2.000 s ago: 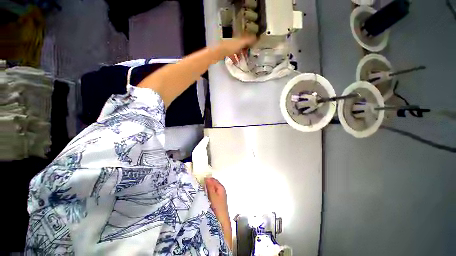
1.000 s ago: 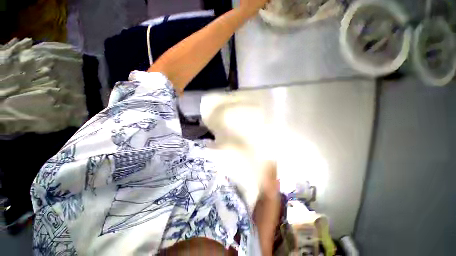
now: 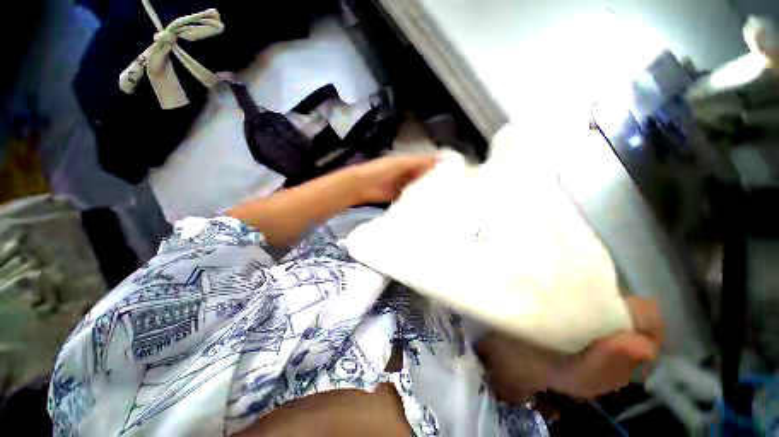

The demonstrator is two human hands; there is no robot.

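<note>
A cream fabric panel (image 3: 504,247) is spread in front of my patterned shirt, between my two hands. My left hand (image 3: 410,174) pinches its upper left edge. My right hand (image 3: 615,352) grips its lower right corner, with the thumb on top. The cloth hides some of my fingertips. The shiny metal needle area of a sewing machine (image 3: 636,128) is at the upper right, beyond the cloth; it is blurred.
A navy bundle (image 3: 111,94) tied with a cream strip bow (image 3: 162,38) lies at the upper left. Dark straps or cloth (image 3: 290,136) lie beside it. A pale table (image 3: 547,51) is at the top. Folded cloth (image 3: 43,282) is at the left edge. Something blue is at the lower right.
My left hand has come back from the far machine to the cream cloth. My right hand has moved right with the cloth, now spread out. The view has turned and moved closer.
</note>
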